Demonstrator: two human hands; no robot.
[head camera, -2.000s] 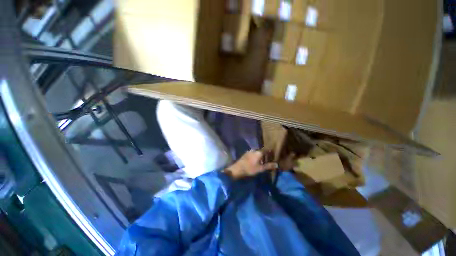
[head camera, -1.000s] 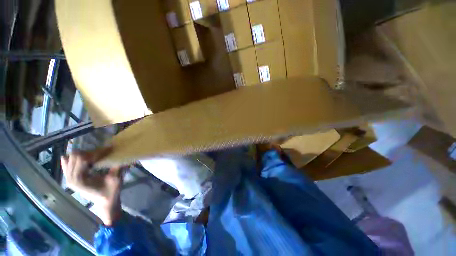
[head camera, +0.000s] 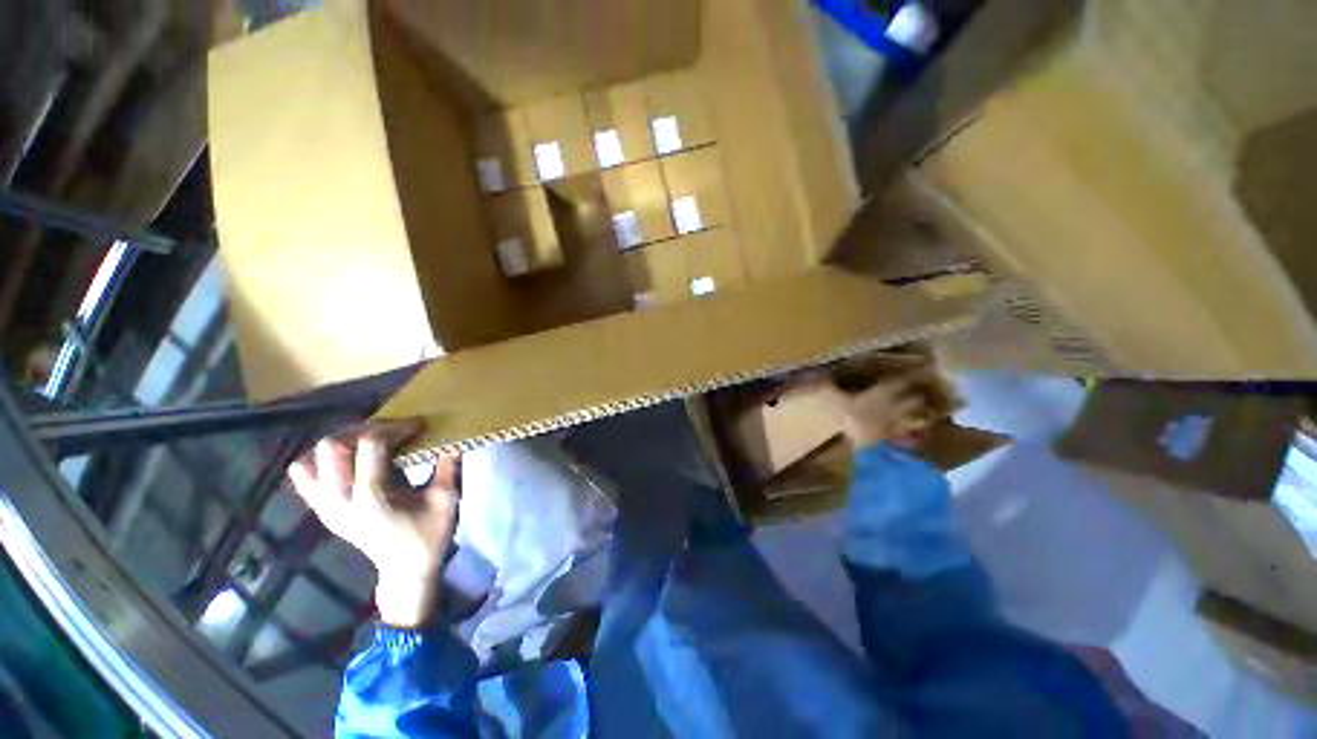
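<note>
A large open master carton (head camera: 780, 130) stands in front of me, with rows of small inner boxes (head camera: 600, 108) inside that bear white labels. A gap shows between the inner boxes. My left hand (head camera: 383, 505) grips the left end of the carton's near flap (head camera: 679, 339), thumb below and fingers on top. My right hand (head camera: 896, 404) is below the flap, at an open brown box with loose cardboard pieces (head camera: 794, 433) near my lap. Its fingers are blurred against brown cardboard, so I cannot tell whether they hold a piece.
Another large open carton (head camera: 1127, 217) stands at the right. A brown box with a white label (head camera: 1184, 433) lies at the lower right. A metal rail (head camera: 72, 606) runs beside a green surface at the left. A white bag-like item (head camera: 527, 505) is below the flap.
My left hand went from my lap to the flap and still holds it. My right hand has moved right, out from under the flap, to the cardboard pieces. The view has shifted.
</note>
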